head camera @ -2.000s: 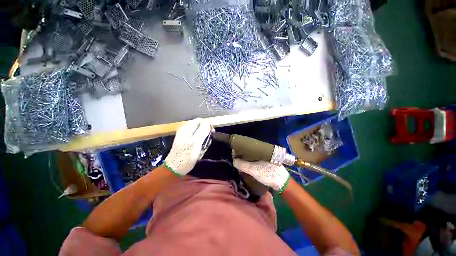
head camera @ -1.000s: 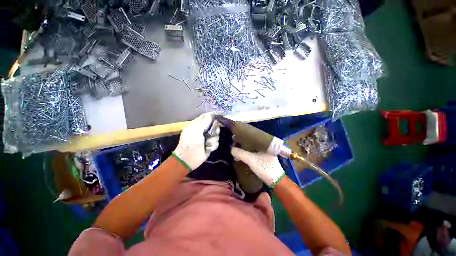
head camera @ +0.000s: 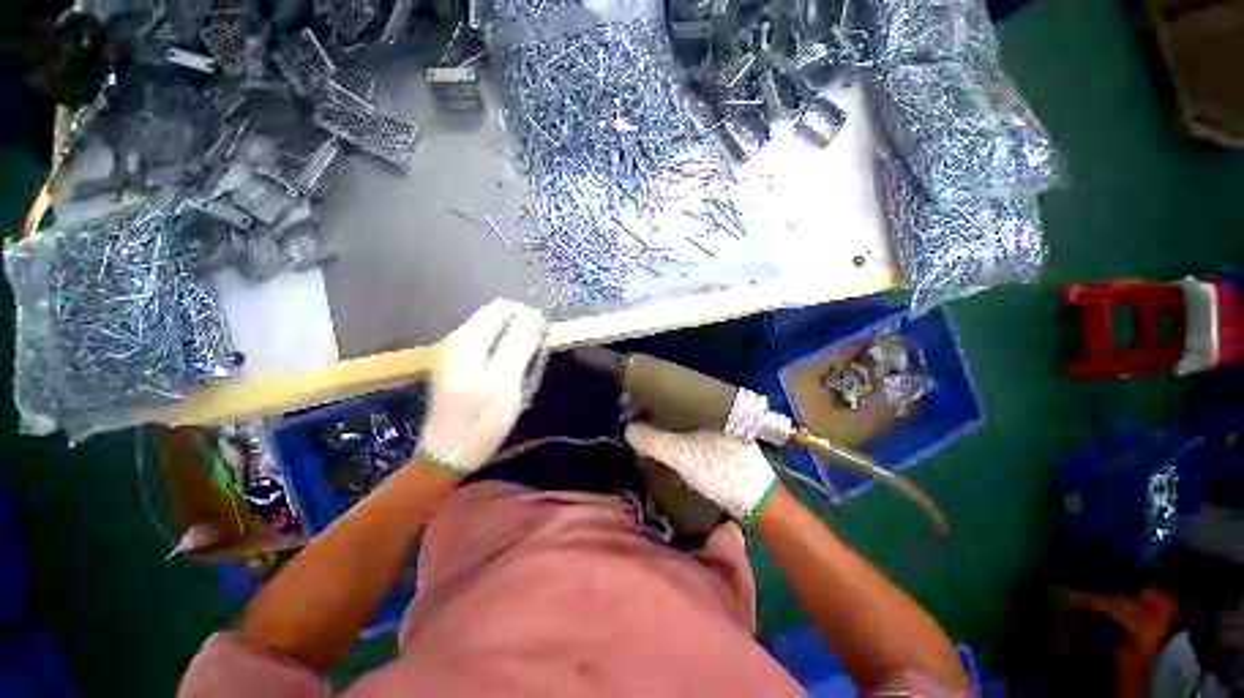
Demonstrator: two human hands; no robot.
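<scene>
My right hand (head camera: pixel 703 466), in a white knitted glove with a green cuff, is closed around the olive-green rivet gun (head camera: pixel 679 394). The gun's dark nose points left, just below the table edge. My left hand (head camera: pixel 484 386), gloved the same way, is at the table's front edge, back of the hand up, a little left of the nose and apart from it. Its fingers are curled and their inner side is hidden, so I cannot tell if it holds a part. A loose heap of silver blind rivets (head camera: pixel 600 164) lies at the table's centre.
Dark metal brackets (head camera: pixel 358 126) are heaped at the back left, with more at the back right. Rivet bags lie at the left (head camera: pixel 116 314) and right (head camera: pixel 969 150) edges. Blue bins stand below the table at left (head camera: pixel 303 480) and right (head camera: pixel 955 396). A hose (head camera: pixel 887 477) trails right.
My left hand has moved left, away from the gun's nose, and turned back up. The gun has dropped slightly from the table edge, still in my right hand.
</scene>
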